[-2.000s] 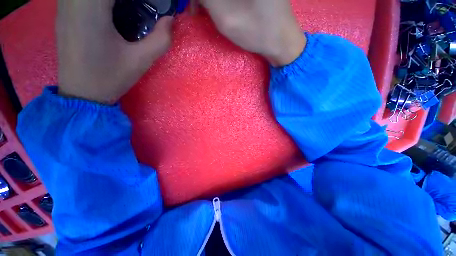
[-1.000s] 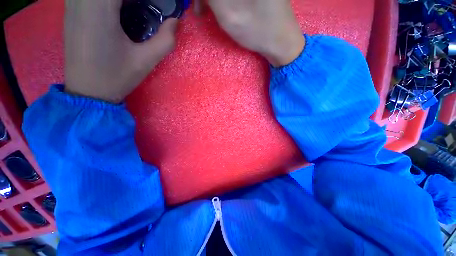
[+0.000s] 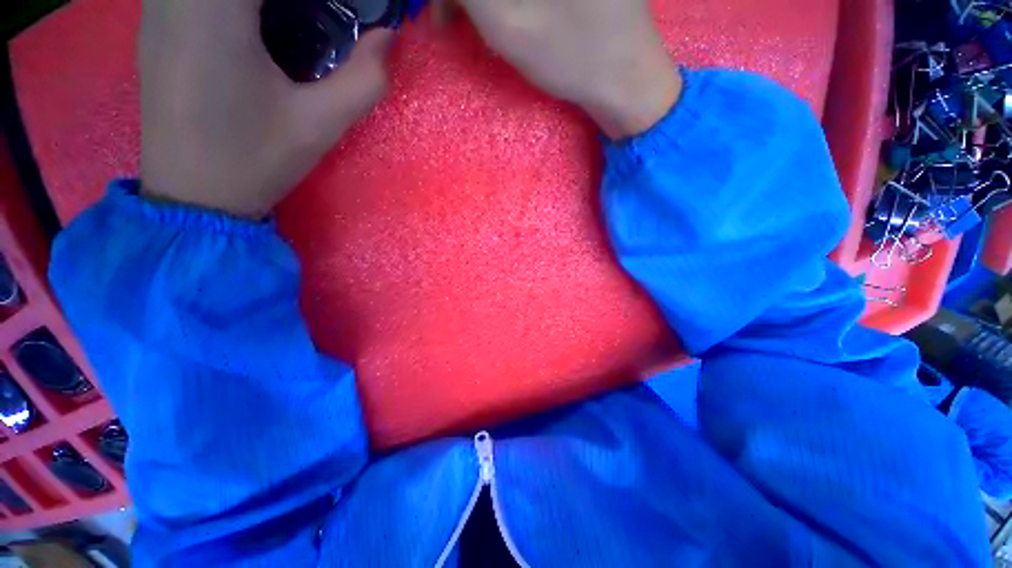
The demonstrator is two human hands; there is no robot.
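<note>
A black glossy round watch case (image 3: 305,39) is at the top edge of the view, above the red foam mat (image 3: 455,244). My left hand (image 3: 266,105) holds it between the fingers, with the thumb along its lower right side. A small blue piece shows at its right end, cut off by the edge. My right hand (image 3: 566,50) reaches in from the right, close to the case. Its fingertips are cut off by the top edge, so I cannot tell what they hold.
A red compartment tray (image 3: 83,419) with dark round watches in its cells lies at the far left. A red clip bin (image 3: 912,291) with a heap of binder clips (image 3: 943,144) stands at the right. My blue sleeves lie over both sides of the mat.
My left hand and the case moved slightly right, then a little up and left. My right hand moved slightly up. The case stays in my left hand.
</note>
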